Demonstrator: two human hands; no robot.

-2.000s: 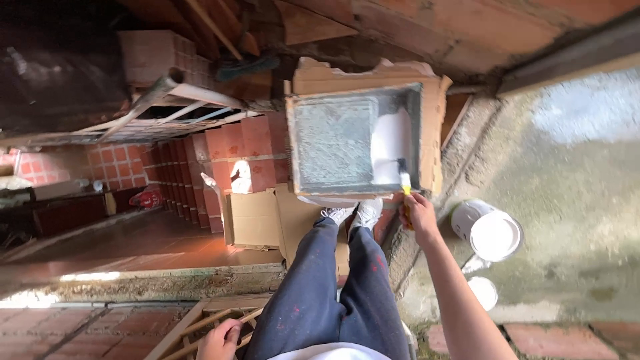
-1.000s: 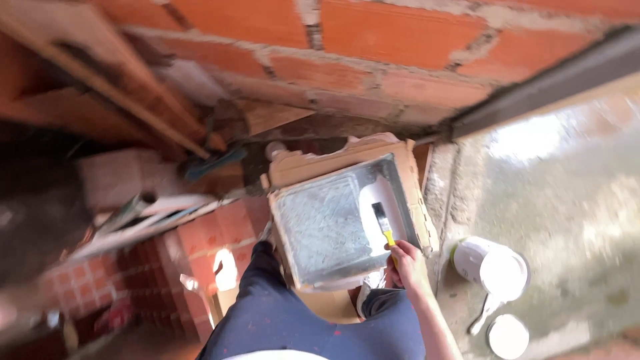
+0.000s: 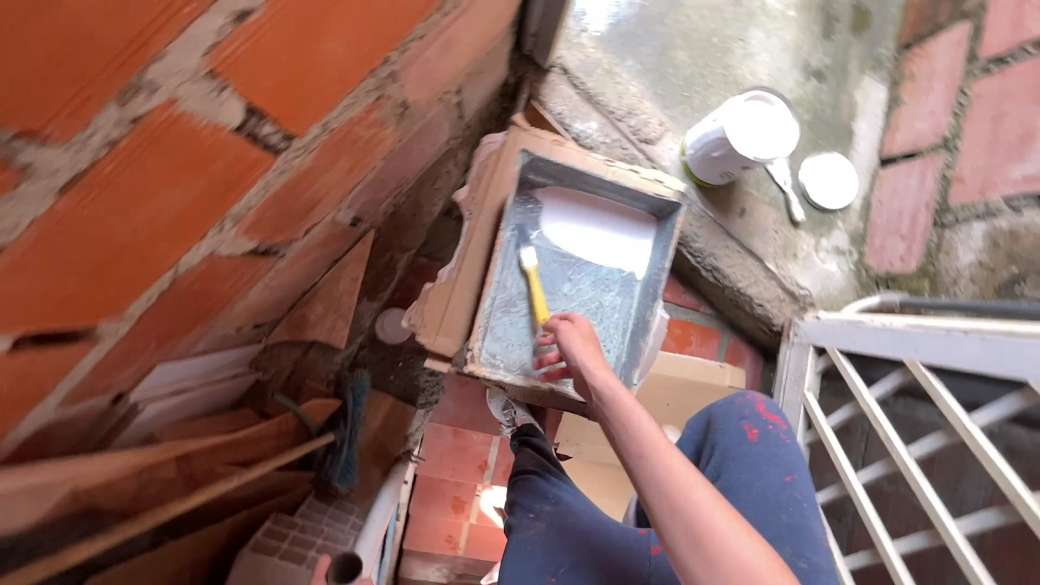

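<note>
A grey rectangular tray (image 3: 601,296) framed in torn cardboard holds a pool of white paint (image 3: 600,227) at its upper end. My right hand (image 3: 573,353) is over the tray's near edge, its thumb and forefinger at the handle end of a yellow-handled paintbrush (image 3: 535,288). The other fingers are loosely spread. The brush's white-coated bristles point up and left, beside the paint pool. My left hand (image 3: 321,571), mostly cut off by the bottom edge, has its fingers around the open end of a tube (image 3: 345,566).
An open white paint bucket (image 3: 731,142), a white-coated brush (image 3: 786,188) and a round white lid (image 3: 829,180) stand or lie on the concrete. A brick wall (image 3: 146,219) rises left, a white metal grille (image 3: 910,422) right. A broom (image 3: 349,435) and boards lie lower left.
The view has turned strongly. The paintbrush, by the paint pool's edge one second ago, is farther from it, over the bare part of the tray. The left hand, out of view then, shows at the bottom.
</note>
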